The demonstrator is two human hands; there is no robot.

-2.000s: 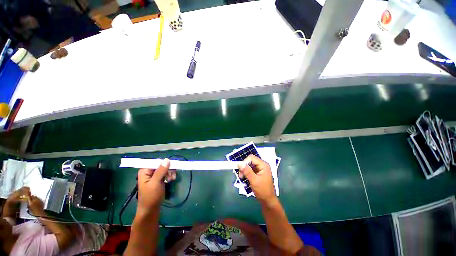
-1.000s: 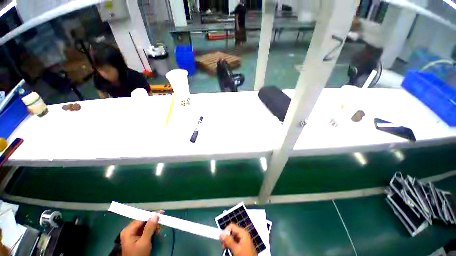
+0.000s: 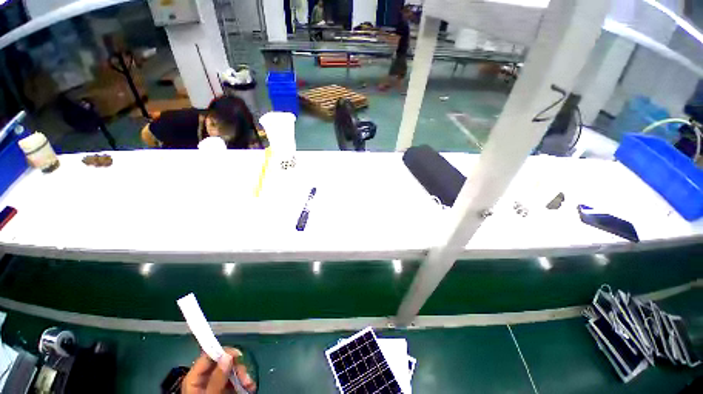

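Observation:
My left hand (image 3: pixel 220 375) is at the bottom edge, left of centre, with its fingers closed on a narrow white strip (image 3: pixel 199 325). The strip's free end points up and to the left; its lower end passes by the fingers. My right hand is not in view. Small solar panels (image 3: pixel 362 365) with dark grid cells and white frames lie stacked on the green bench right of my left hand, cut off by the bottom edge. More framed panels (image 3: pixel 635 331) lie fanned out at the far right of the bench.
A long white shelf (image 3: pixel 370 223) runs above the green bench (image 3: pixel 462 358). A pale post (image 3: pixel 478 177) crosses it. A marker (image 3: pixel 307 209), cup (image 3: pixel 279 132), black case (image 3: pixel 433 174) and smartphone (image 3: pixel 607 223) are on the shelf. A black unit (image 3: pixel 94 368) stands lower left. A person (image 3: pixel 208 127) sits beyond.
My right hand has let go of the strip and left the picture. The strip now tilts up from my left hand. The camera view has risen from the bench, and the person beyond has leaned lower.

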